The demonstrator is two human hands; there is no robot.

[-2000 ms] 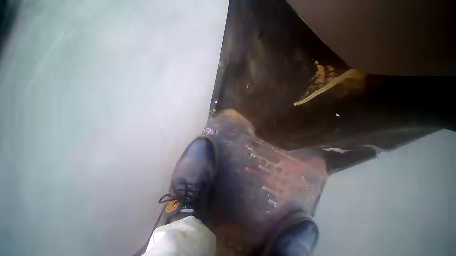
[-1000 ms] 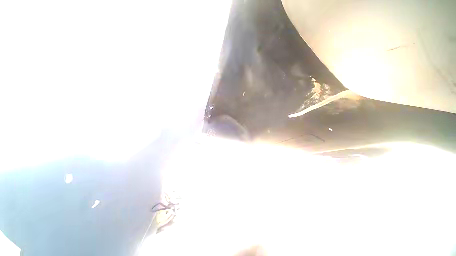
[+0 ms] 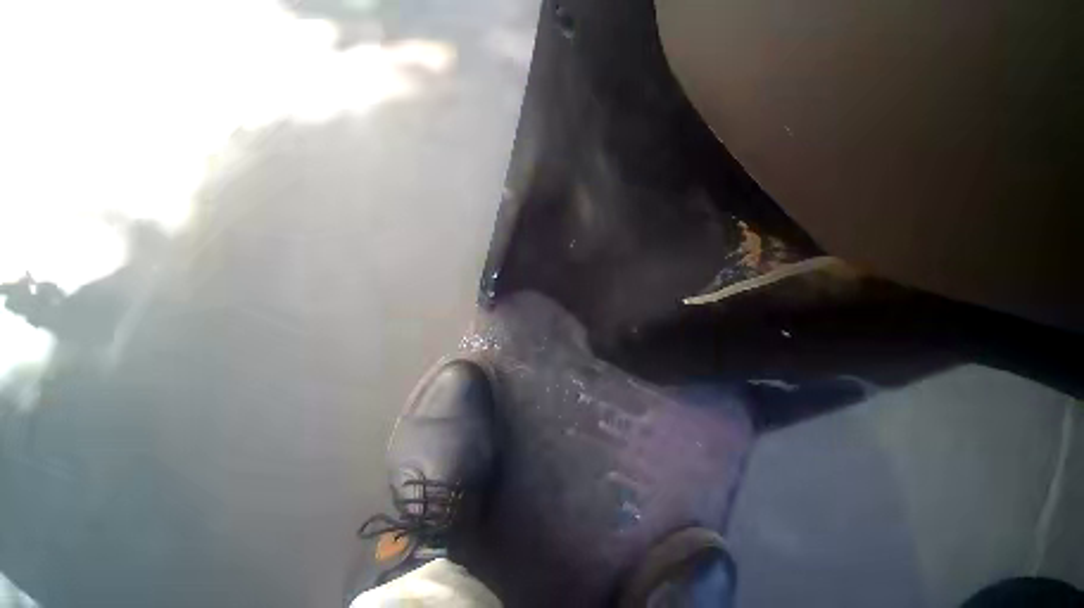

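Neither of my hands is in view. A dark lace-up shoe [image 3: 442,434] with an orange patch near its laces rests on the left part of the footboard [image 3: 547,463]. A pale trouser cuff [image 3: 430,587] shows behind it at the bottom edge. The rounded toe of a second dark shoe [image 3: 689,570] shows at the bottom, right of the first, cut off by the edge. The footboard has a worn, reddish-purple mat surface [image 3: 684,457].
A black, scuffed leg shield [image 3: 618,178] rises from the footboard, with a pale slanting strip [image 3: 761,280] and an orange flaky patch [image 3: 749,247]. A large brown curved panel [image 3: 903,143] fills the upper right. Grey ground [image 3: 262,392] has bright sunlit patches. A dark rounded object [image 3: 1025,594] shows lower right.
The strong glare of a second ago has gone and the shoes and footboard show again. The curved panel now looks dark brown. The leg shield's strip sits slightly lower. The dark object lower right has appeared.
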